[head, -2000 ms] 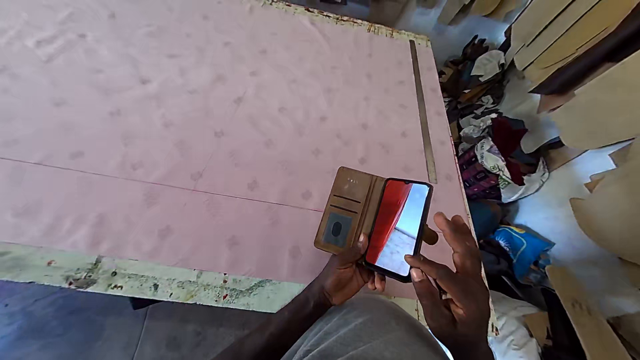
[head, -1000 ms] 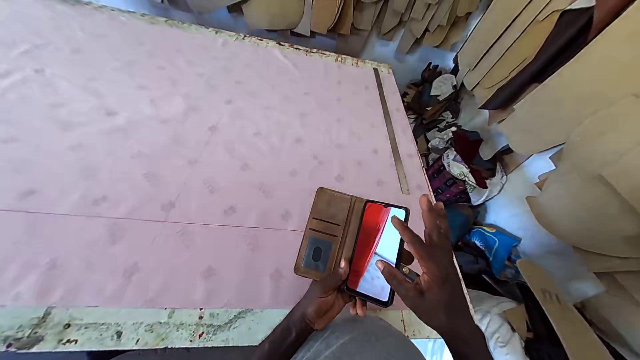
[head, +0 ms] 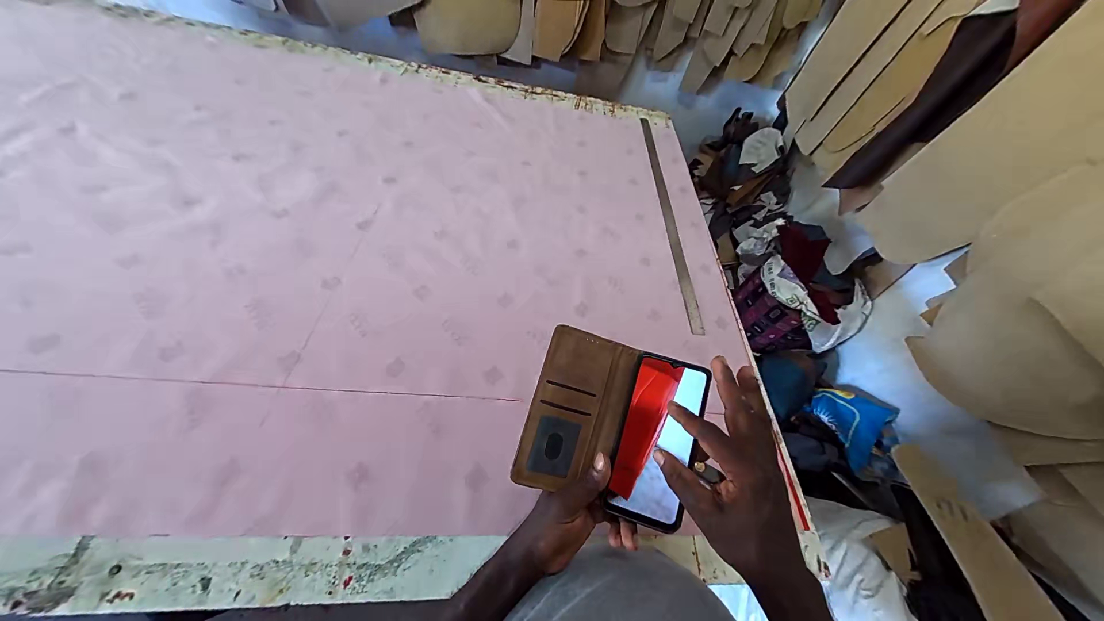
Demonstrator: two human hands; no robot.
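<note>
A smartphone (head: 660, 440) in an open brown wallet case (head: 573, 405) is in my left hand (head: 573, 526), with the thumb on the case near the phone's lower left corner. Its lit screen shows a red area beside a pale one. My right hand (head: 733, 474) is over the screen, thumb and index fingertip at the glass, the other fingers raised. Beneath lies pink patterned cloth (head: 345, 259) with a thin line drawn across it. A flat metal ruler (head: 673, 228) lies on the cloth near the table's right edge.
The paint-stained table edge (head: 259, 569) runs along the near side. Beyond the right edge, fabric scraps (head: 802, 259) and a blue bag (head: 854, 423) lie on the floor. Brown card patterns (head: 1009, 190) hang or lean at the right, with more (head: 638, 30) at the back.
The right hand's index finger and thumb have come over the phone screen, where two seconds ago the hand was at its lower right. The view has shifted.
</note>
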